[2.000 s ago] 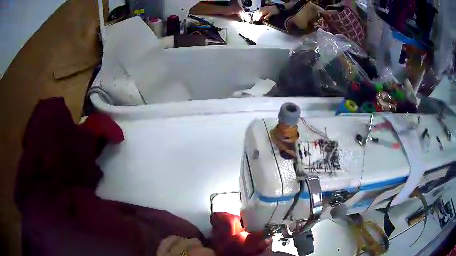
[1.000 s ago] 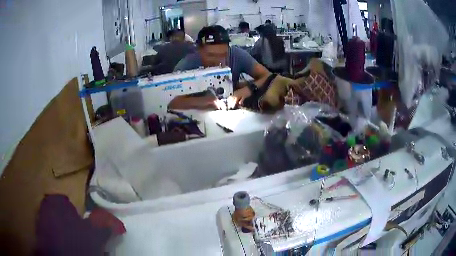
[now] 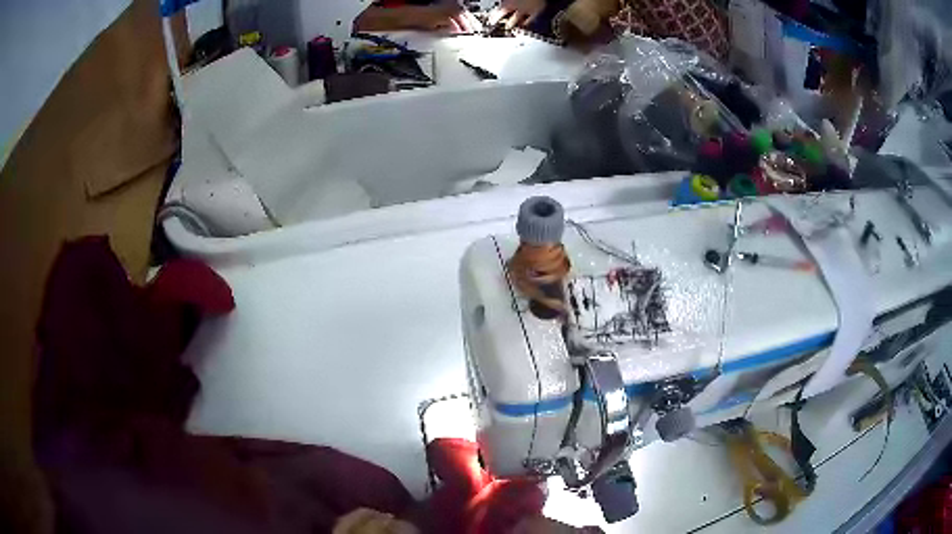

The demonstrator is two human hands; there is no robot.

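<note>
The dark red fabric lies bunched on the left of the white table and runs along the bottom edge to the needle area. It looks bright red under the lamp, left of the machine head. The needle area is small, glaring and partly hidden by the head. My left hand shows only as a small piece at the bottom edge, at the fabric; its fingers and grip are cut off. My right hand cannot be made out.
Yellow-handled scissors lie below the machine arm. A white strip drapes over the arm. Pins or thread bits lie on its top. Behind are a trough, a clear bag, coloured spools and another person's hands at a lit machine.
The view tipped up to the room and a person at the opposite machine, then came back down. The left hand, out of view one second ago, shows again. The fabric's layout looks much as before.
</note>
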